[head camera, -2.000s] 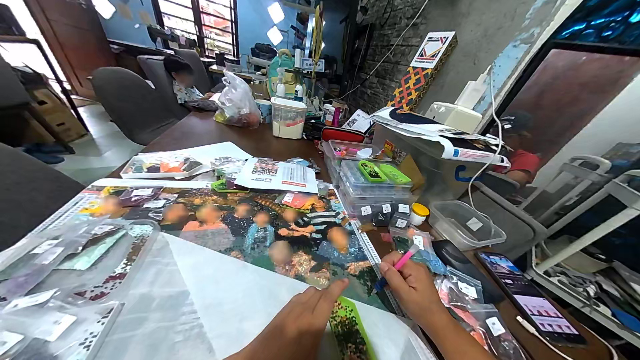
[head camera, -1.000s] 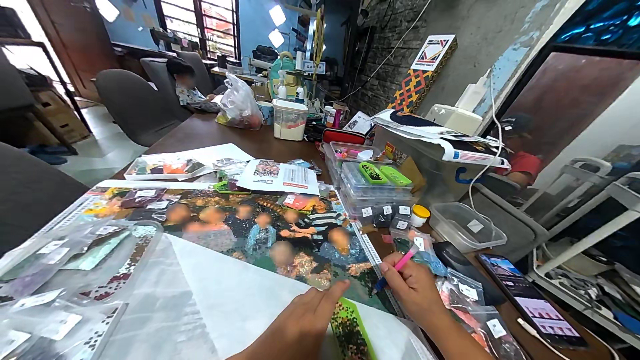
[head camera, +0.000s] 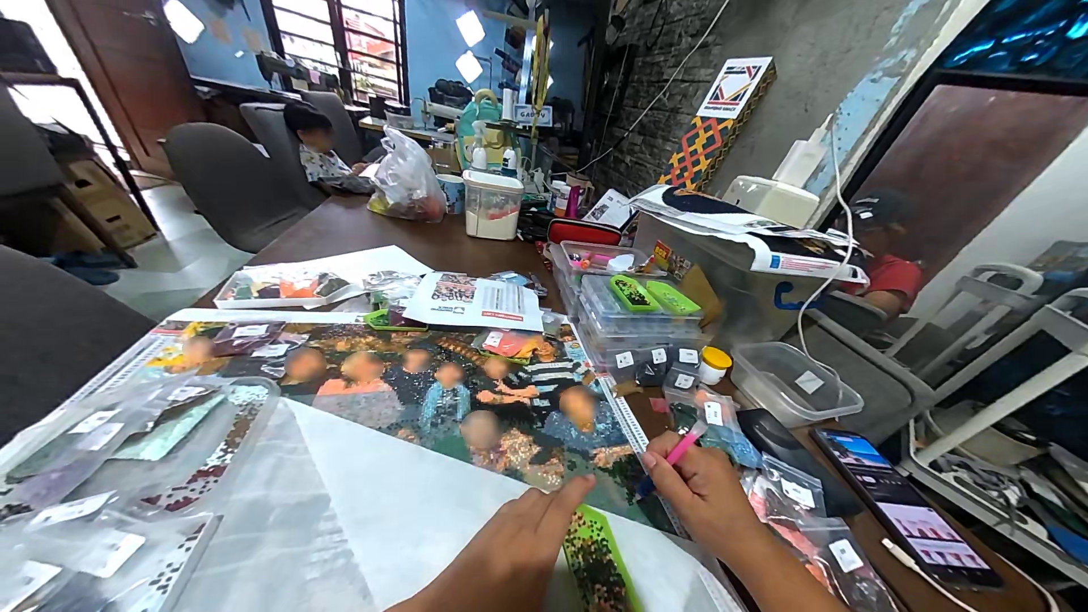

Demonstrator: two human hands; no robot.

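Observation:
My right hand grips a pink diamond-painting pen, its tip down near the lower right edge of a diamond-painting canvas that pictures a group of people. My left hand lies flat on the canvas and its white cover sheet, fingers pointing toward the pen. A green bead tray with dark and mixed beads sits against the left hand's right side; the hand covers part of its edge. Whether the left fingers touch the tray cannot be told.
Bead bags and a smartphone lie at the right. Stacked clear cases with green trays stand behind the canvas. Bagged beads in a clear tray cover the left side. A person sits at the far end; another is at the right.

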